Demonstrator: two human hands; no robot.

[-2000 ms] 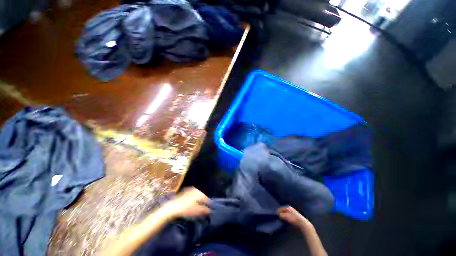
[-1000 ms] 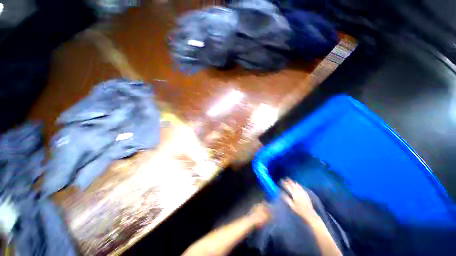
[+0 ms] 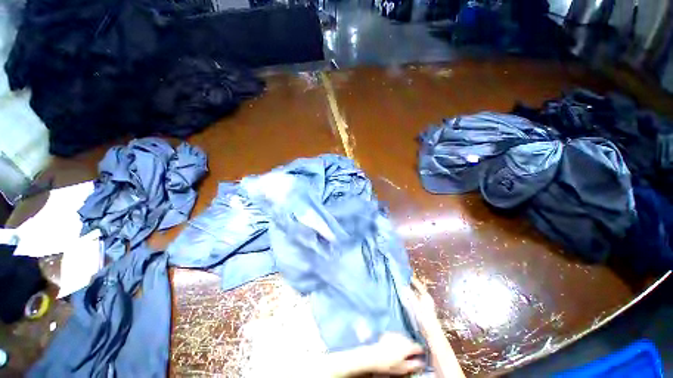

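A blue-grey garment (image 3: pixel 354 258) lies and hangs blurred in front of me, partly over the worked pile (image 3: pixel 229 229) of crumpled grey garments at the table centre. My left hand (image 3: pixel 398 354) is closed on the garment's near end at the bottom of the view. My right hand (image 3: pixel 419 295) is at the garment's right edge, just beyond my left hand, with its fingers on the cloth; they are blurred and partly hidden.
Left grey garments (image 3: pixel 144 184) and a long grey piece (image 3: pixel 125 317) lie near paper sheets (image 3: pixel 63 214) and a tape roll (image 3: pixel 36 305). A black heap (image 3: pixel 140 81) is far left. A right grey pile (image 3: pixel 516 162) lies beside dark cloth. The blue tub (image 3: pixel 620 365) shows at bottom right.
The view has swung left from the tub to the table. Both hands have moved from the tub to the table front, and a grey garment is now with them over the central pile.
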